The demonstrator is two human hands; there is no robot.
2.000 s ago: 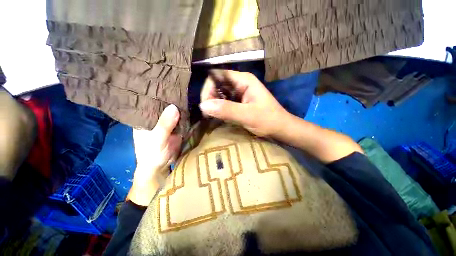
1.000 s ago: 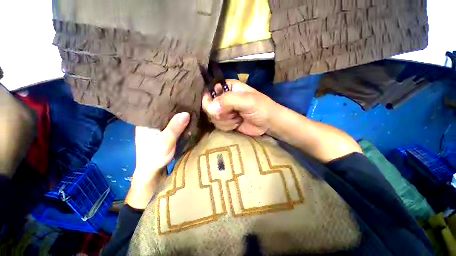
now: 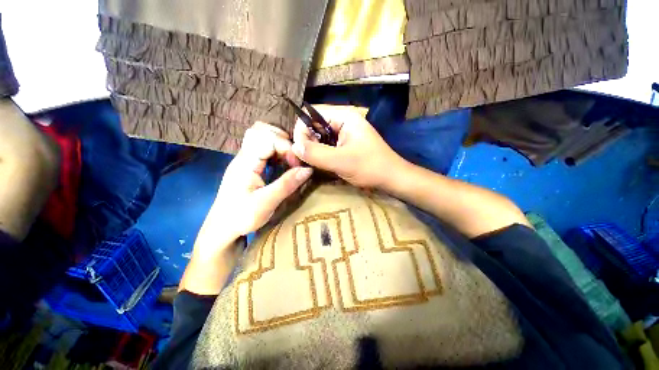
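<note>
A brown garment with ruffled trim panels hangs over the white table's near edge, its front parted to show shiny yellow lining. My right hand is closed on dark thread snips, blades pointing up and left in front of the ruffles. My left hand touches my right hand's fingertips just below the left panel. Its fingers are bent at the garment's lower edge; whether they pinch cloth or thread is hidden.
The white table lies beyond. Blue crates stand on the blue floor at left and right. A person's arm is at the left edge. A green sack lies at the right.
My left hand has moved up and right from the ruffled panel to meet my right hand. The snips' blades now show pointing up-left. The left panel hangs flatter, and the garment sits further right in view.
</note>
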